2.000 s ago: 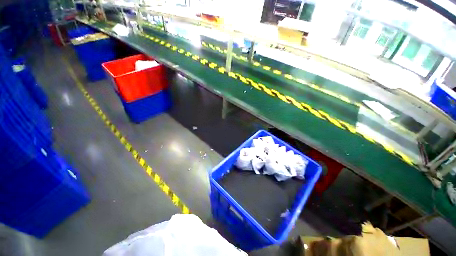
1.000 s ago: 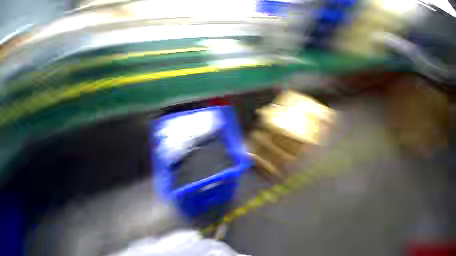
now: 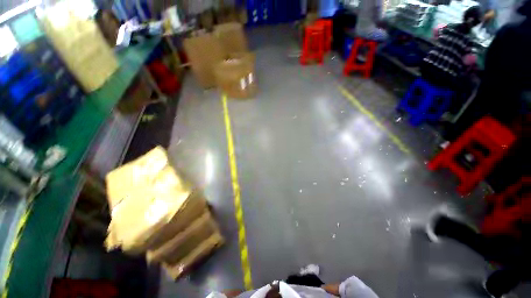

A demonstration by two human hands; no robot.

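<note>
Both my hands are at the bottom edge, small and cut off between white sleeves and a white garment. My left hand [image 3: 233, 293] shows as a skin-toned sliver, my right hand [image 3: 332, 288] as another. Their fingers cannot be made out, and no held thing is visible. Nearest in front on the left, a pile wrapped in tan kraft paper [image 3: 145, 201] stands tilted in view, with brown layered cardboard [image 3: 189, 241] at its lower side. Neither hand is near it.
A green bench [image 3: 52, 204] runs along the left. Cardboard cartons [image 3: 236, 75] stand ahead beside a yellow floor line [image 3: 234, 186]. Red stools [image 3: 474, 151], a blue stool [image 3: 424, 100] and a seated person in a striped top [image 3: 449, 55] are right. A dark-clothed leg shows lower right.
The view has swung right, from the green bench and the blue crate of white bags to the aisle. The crate has left view. The kraft-wrapped pile now shows at left.
</note>
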